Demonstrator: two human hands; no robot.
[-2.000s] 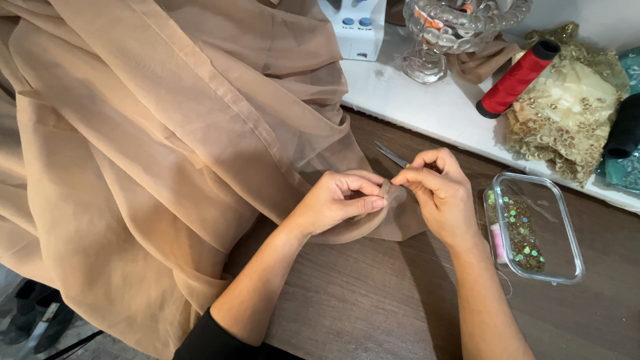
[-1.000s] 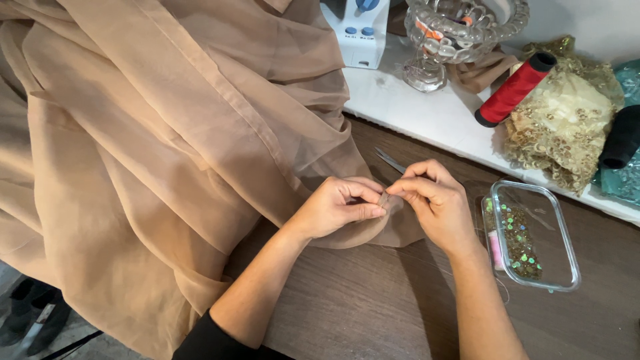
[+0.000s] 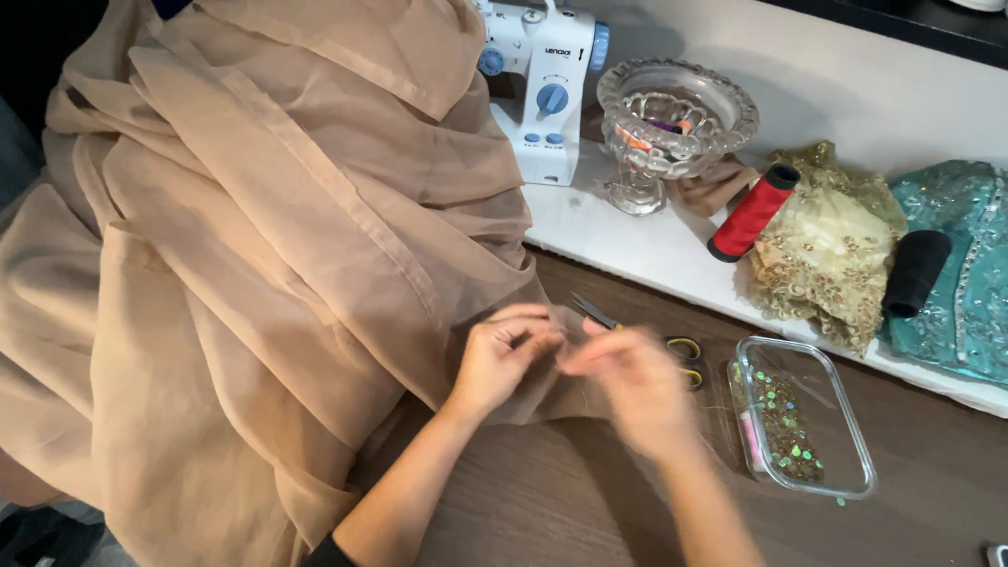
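Sheer tan fabric lies in large folds over the left and centre, its edge reaching both hands. My left hand pinches that fabric between thumb and fingers. Just to its right, my right hand is blurred, with thumb and fingertips near each other; whether a needle is between them cannot be told. A thin thread shows faintly to the right of my right hand. Scissors with black and yellow handles lie behind my right hand, which partly hides them. A clear container holds sequins, beads and a pink item.
On the white raised surface stand a white and blue Lenoxx sewing machine, a glass pedestal bowl, a red thread cone, gold beaded fabric, a black cone and teal beaded fabric. Brown wood tabletop shows below my hands.
My right hand has drawn a little away from my left and is now blurred by motion. My left hand stays pinched on the fabric. The view takes in more of the sewing machine.
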